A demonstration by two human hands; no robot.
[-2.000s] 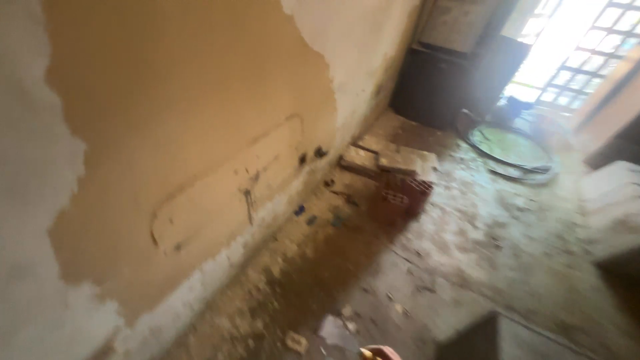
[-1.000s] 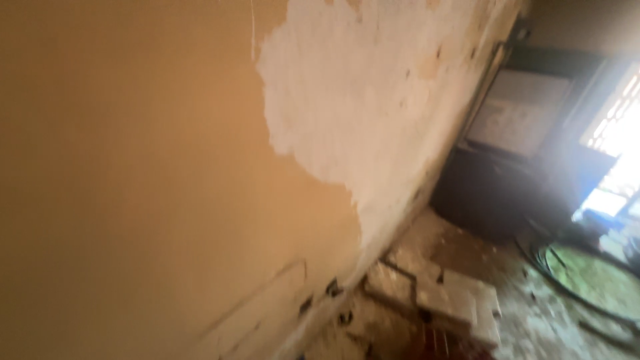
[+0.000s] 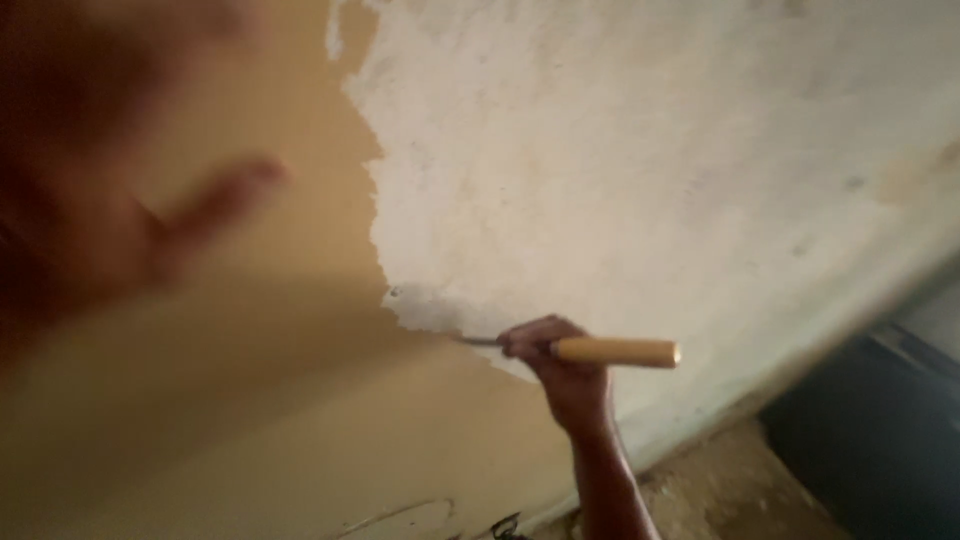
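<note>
My right hand grips a scraper with a yellow wooden handle. Its thin blade points left and meets the wall where the tan paint borders the bare whitish plaster. Large and blurred at the upper left is my left hand, its fingers apart, with one digit pointing toward the paint edge. I see nothing held in it. Whether it touches the wall cannot be told.
Below the wall, at the lower right, lies a strip of dirty floor. A dark, flat-sided object stands close to the wall base. Dark wires stick out low on the wall.
Both hands have come into view, the right one with the scraper at the paint edge. The view has swung toward the wall, with less floor showing.
</note>
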